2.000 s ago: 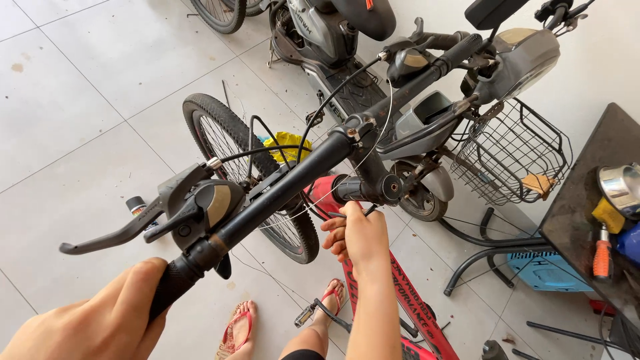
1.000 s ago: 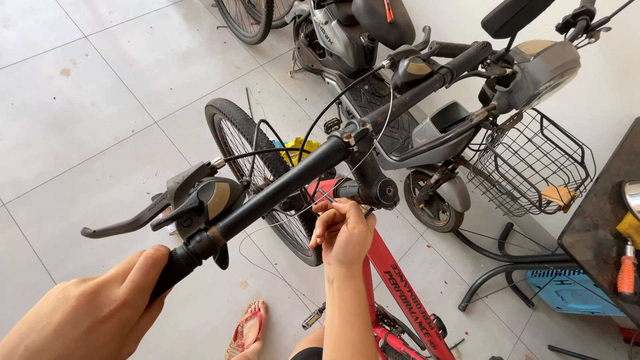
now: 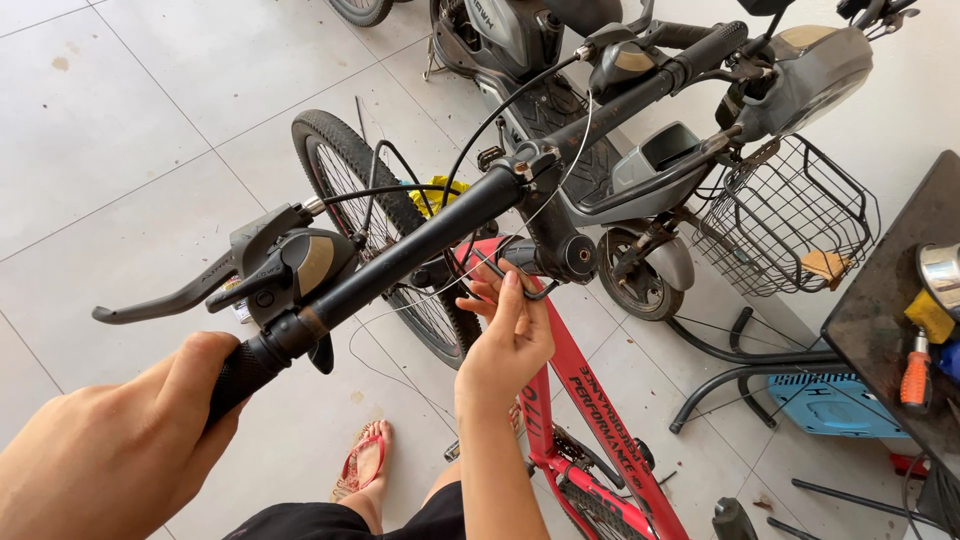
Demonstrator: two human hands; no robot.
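Observation:
My left hand point(image 3: 142, 427) is closed around the black handlebar grip point(image 3: 244, 375), at the lower left of the bicycle handlebar point(image 3: 420, 236). A brake lever point(image 3: 169, 300) and a shifter point(image 3: 300, 274) are mounted beside that grip. My right hand point(image 3: 510, 322) holds a dark, bent hex key point(image 3: 491, 264) in its fingers, just below the stem point(image 3: 553, 225) and above the red bicycle frame point(image 3: 600, 420). A thin bare cable point(image 3: 559, 187) runs from the far shifter past the stem and my right fingers. The front wheel point(image 3: 375, 217) stands behind the handlebar.
A grey electric scooter point(image 3: 637, 172) with a wire basket point(image 3: 787, 217) stands at the right. On a dark table point(image 3: 870, 315) lie a screwdriver point(image 3: 916, 371) and a metal roll-shaped thing point(image 3: 939, 274). A blue plastic crate point(image 3: 832, 401) is under it. My sandalled foot point(image 3: 364, 461) is on the tiles.
The hex key shows more plainly in my right hand, which stays by the stem. My left hand remains on the grip. The view has shifted slightly.

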